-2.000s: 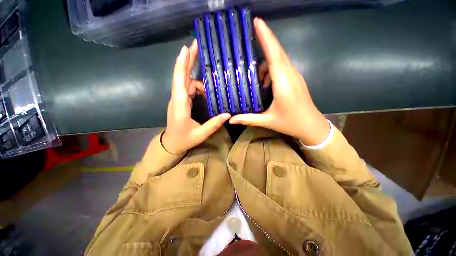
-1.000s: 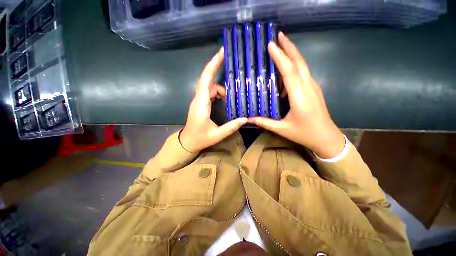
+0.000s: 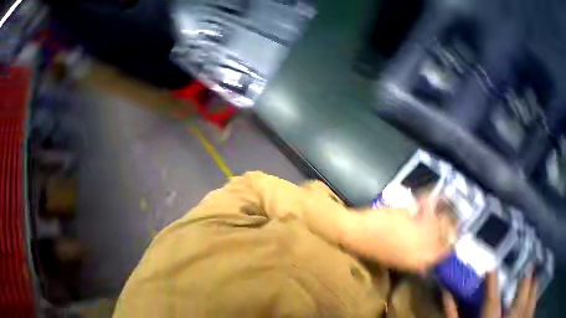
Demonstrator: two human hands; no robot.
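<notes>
Several keypad mobile phones [image 3: 493, 230] lie side by side, faces up, at the lower right. Dark screens, white surrounds and blue-purple keypads show. My left hand [image 3: 425, 236] is blurred and lies over the phones at the left of the row; its grip cannot be made out. My right hand [image 3: 496, 301] is cut off by the bottom edge. Only some fingers show, at the near side of the phones, and its grip is hidden.
Clear stacked trays [image 3: 403, 102] lie beyond the phones. A neighbouring clear tray [image 3: 273, 46] is at the upper middle on the green bench [image 3: 335, 118]. A red stool [image 3: 208, 102] stands past the bench edge. Red material [image 3: 15, 186] shows at far left.
The view has swung and tilted, so bench and hands appear at the right. The phones, earlier held on edge as blue stripes between both hands, now show their faces. My left hand is over them.
</notes>
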